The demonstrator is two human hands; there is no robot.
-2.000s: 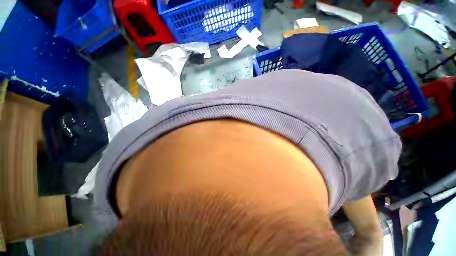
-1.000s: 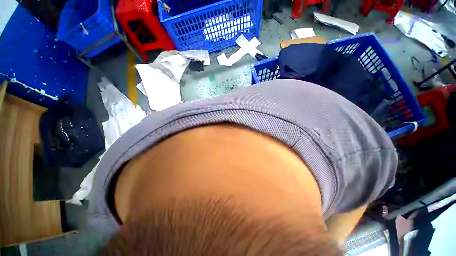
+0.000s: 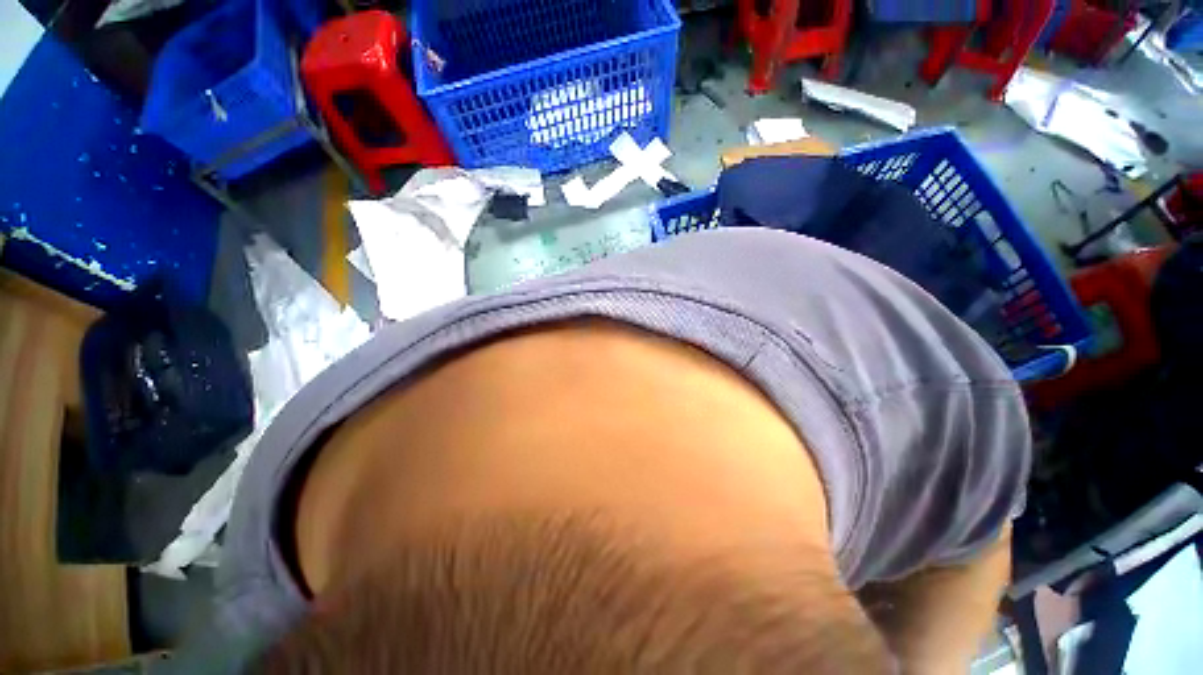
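Neither of my hands shows. The back of my head, my neck and a grey shirt fill the middle and bottom. Part of a bare arm comes out of the sleeve at the lower right, with its hand hidden or cut off. Beyond the shoulder, a blue lattice crate holds dark navy cloth. Pale and dark flat pieces lie at the lower right edge, too cut off to name surely.
More blue crates and red stools stand on the floor at the top. White scraps lie about. A dark basket or bag sits beside a wooden desk on the left. Another red stool is at the right.
The floor, crates and stools have shifted lower in the picture, and more red stools show at the top. The bare arm has changed pose slightly at the lower right.
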